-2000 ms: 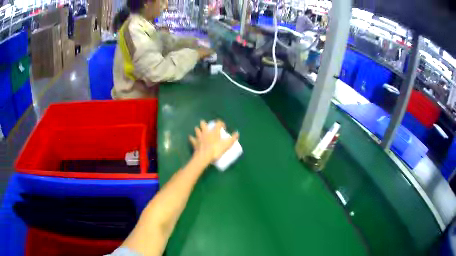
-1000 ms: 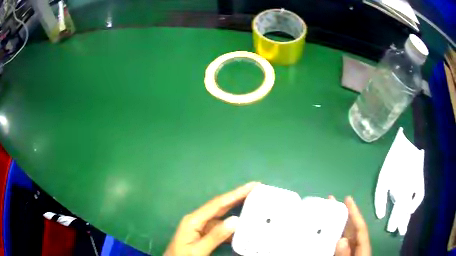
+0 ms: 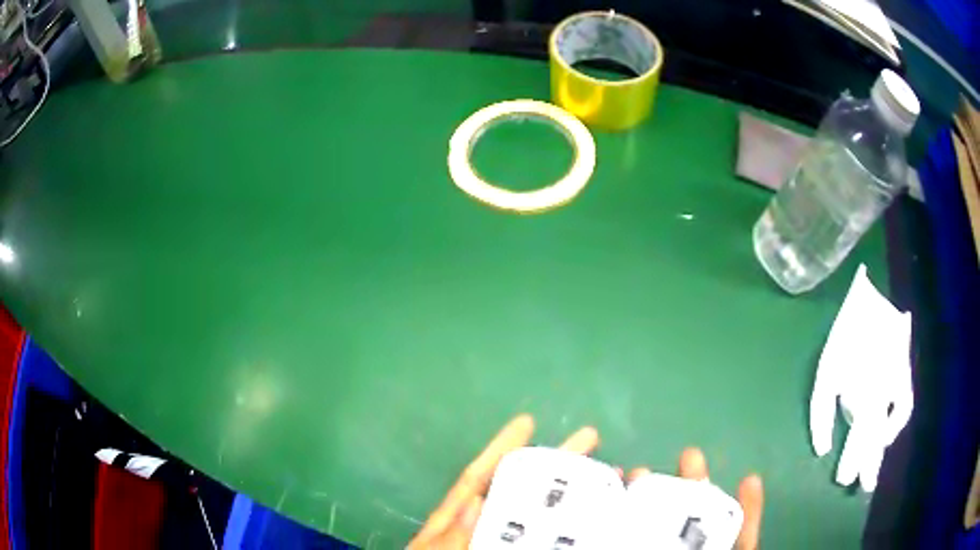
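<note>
Two white socket units with dark slots on their faces are held side by side at the bottom edge, cut off by it. My left hand holds the left unit; its fingers show at the left side and behind the top edge. My right hand holds the right unit; its fingertips show behind the top and at the right side. Both hands are bare and partly out of the picture. The units are in front of the green surface.
Narrow tape ring and wide yellow tape roll stand at the back. At right are a clear bottle, a grey-brown pad and a white glove. A red crate edge is at far left.
The view turned from the conveyor and red crate to the tapes and bottle. Since one second ago, the units were turned from their plain sides to their slotted faces and moved slightly lower.
</note>
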